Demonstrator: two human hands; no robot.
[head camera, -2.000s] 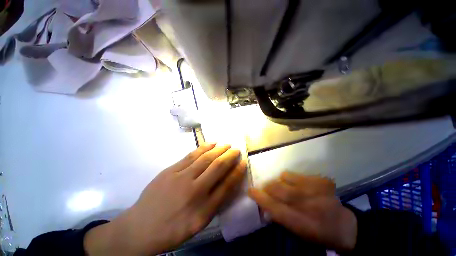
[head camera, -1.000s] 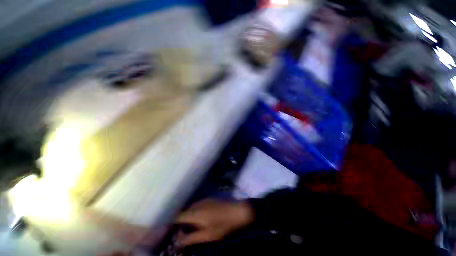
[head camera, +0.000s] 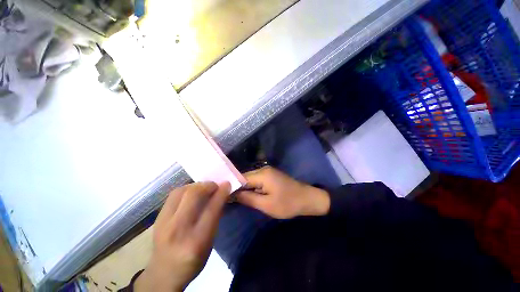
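Note:
A pale pink-white fabric strip (head camera: 196, 149) runs from the bright needle area over the table's front edge. A pinker layer shows along its right side. My left hand (head camera: 185, 228) pinches the strip's near end from the left, at the strip's corner. My right hand (head camera: 279, 193) holds the same end from the right, just beyond the table edge. The fingertips of both hands are close together. The needle area of the sewing machine (head camera: 94, 14) is washed out by glare.
A mauve-grey heap of strips (head camera: 40, 63) lies at the upper left. The white table (head camera: 68, 171) has a ruler-marked front edge. Pale flat panels (head camera: 382, 153) lie right of my knees. A blue plastic basket (head camera: 476, 128) stands at the right, dark red cloth (head camera: 490, 211) below it.
The view has swung back from the blurred right side to the table front. Two seconds ago my left hand lay flat on the strip by the needle; now both hands hold its near end.

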